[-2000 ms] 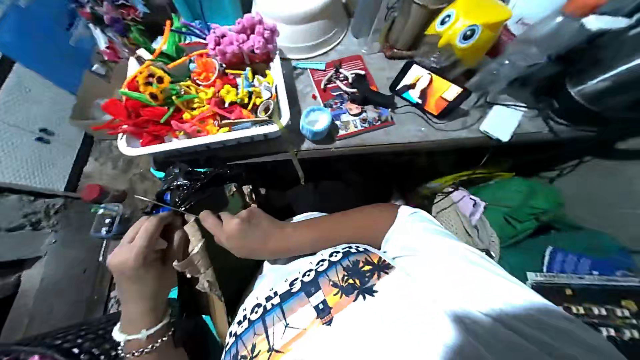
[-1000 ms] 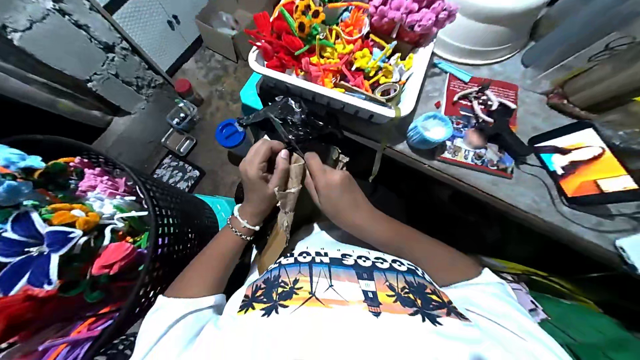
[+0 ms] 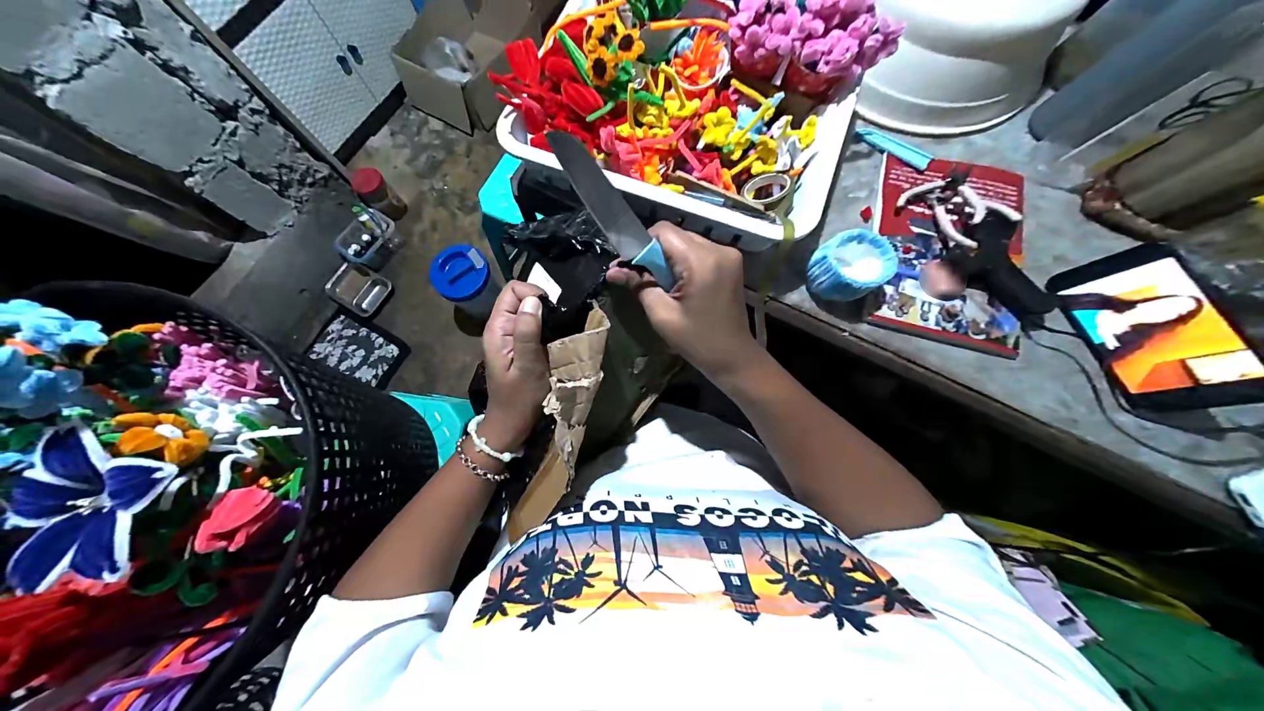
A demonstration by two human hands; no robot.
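Observation:
A knife (image 3: 602, 197) with a light blue handle is gripped in my right hand (image 3: 696, 296), its broad blade pointing up and away, over the edge of the white basket. My left hand (image 3: 515, 346) pinches black plastic (image 3: 561, 237) beside a small white patch. Just below and between the hands is a torn strip of brown cardboard (image 3: 578, 385), its lower end near my shirt. Whether the left fingers also hold the cardboard cannot be told.
A white basket (image 3: 812, 212) of fuzzy-wire flowers stands on the table, near a glue gun (image 3: 1002, 267), a blue-wrapped cup (image 3: 852, 265) and a lit phone (image 3: 1165, 326). A black basket (image 3: 306, 474) of flowers stands at left. A blue-lidded container (image 3: 460, 274) is beyond my left hand.
The knife blade now points up and away above the black plastic; one second ago my right hand was lower, close beside my left. The view has swung left since the first frame.

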